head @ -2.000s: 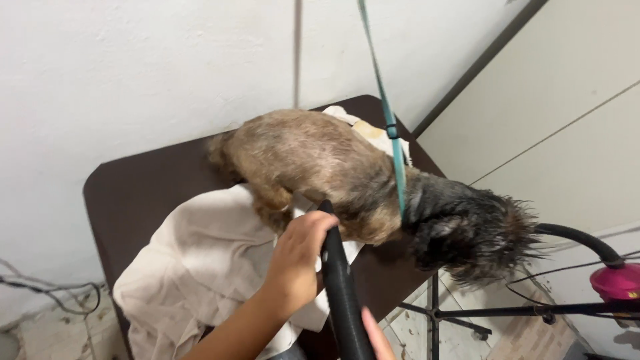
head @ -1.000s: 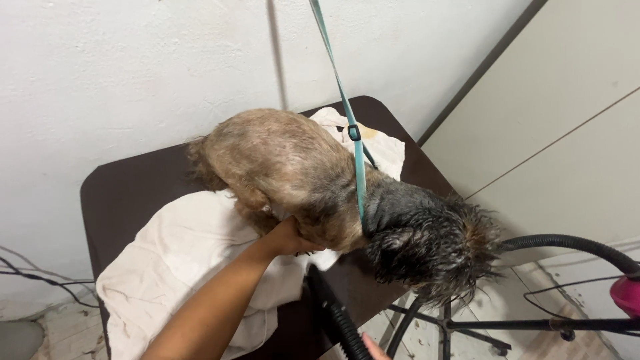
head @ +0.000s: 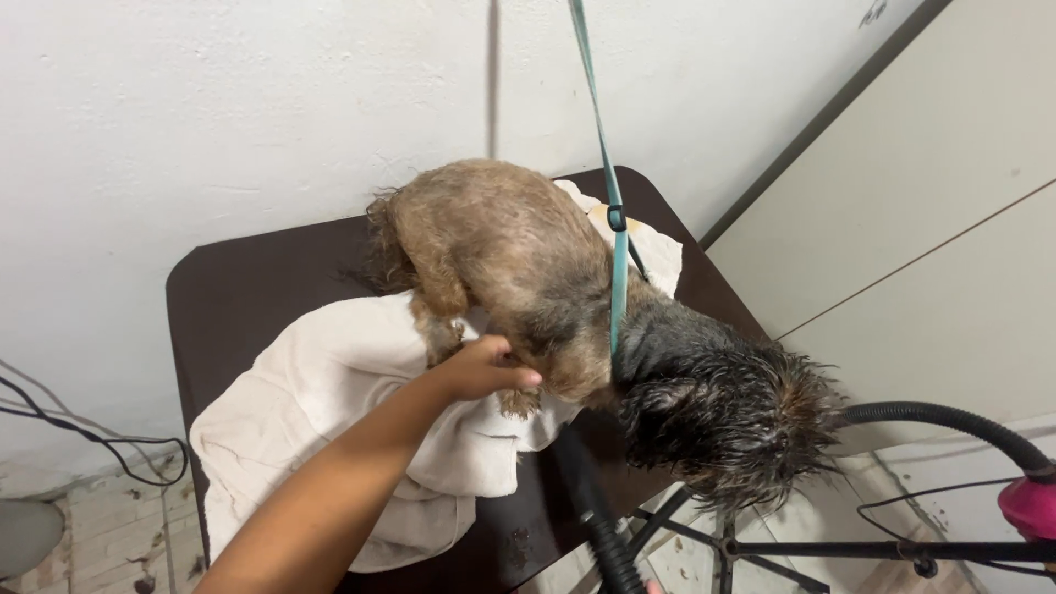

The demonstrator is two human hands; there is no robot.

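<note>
A dog [head: 511,239] with short tan body fur and a darker, wet, shaggy head stands or crouches on a dark table [head: 247,272]. A teal strap [head: 609,165] with a black buckle runs down to its neck. My left hand [head: 487,369] reaches under its chest, touching the fur by a front leg; the fingers are partly hidden. At the lower edge, only a fingertip of my right hand [head: 652,587] shows, beside the black ribbed hose of a dryer nozzle [head: 590,495], which points up toward the dog. A white towel [head: 330,371] lies bunched beneath and beside the dog.
A white wall stands behind the table, pale panels [head: 899,247] at right. Beyond the table's right edge are a black wheeled stand [head: 792,549] and a pink dryer housing [head: 1027,505] with its hose. Black cables [head: 107,441] hang at left above the tiled floor.
The nozzle, held up against the dog's side two seconds ago, is now lower, near the table's front edge. My left hand has moved from beside the nozzle to the dog's chest.
</note>
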